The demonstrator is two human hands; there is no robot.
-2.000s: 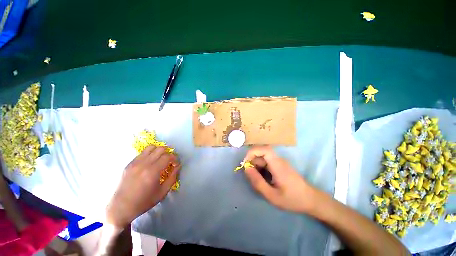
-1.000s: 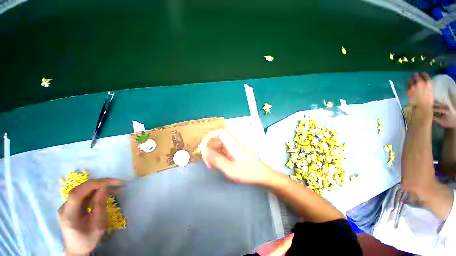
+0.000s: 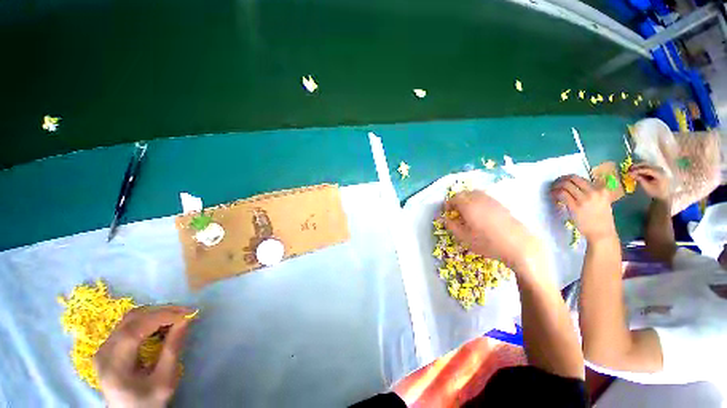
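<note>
My left hand point(image 3: 142, 355) is at the lower left, over the right side of the pile of small yellow parts point(image 3: 80, 315). A thin yellow part point(image 3: 191, 315) is pinched between its thumb and finger. My right hand point(image 3: 488, 229) reaches onto the upper part of the pile of yellow-and-white figure bodies point(image 3: 470, 277). Its fingertips touch the bodies; whether they grip one is unclear. The brown cardboard pad point(image 3: 319, 223) lies between my hands, with a white disc point(image 3: 269, 252) at its lower edge and a white holder with a green tip point(image 3: 210, 233) at upper left.
Slim black tweezers point(image 3: 127, 190) and a star-shaped figure point(image 3: 403, 169) lie on the teal edge. Figures, one of them pale yellow point(image 3: 309, 84), sit spaced along the dark green belt point(image 3: 199, 64). Another person's arm point(image 3: 602, 263) is close on the right, beside my right hand.
My right hand has left the cardboard and moved right onto the body pile. Another figure now shows on the belt beyond the cardboard. My left hand now shows a yellow part at its fingertips. The view has turned rightward.
</note>
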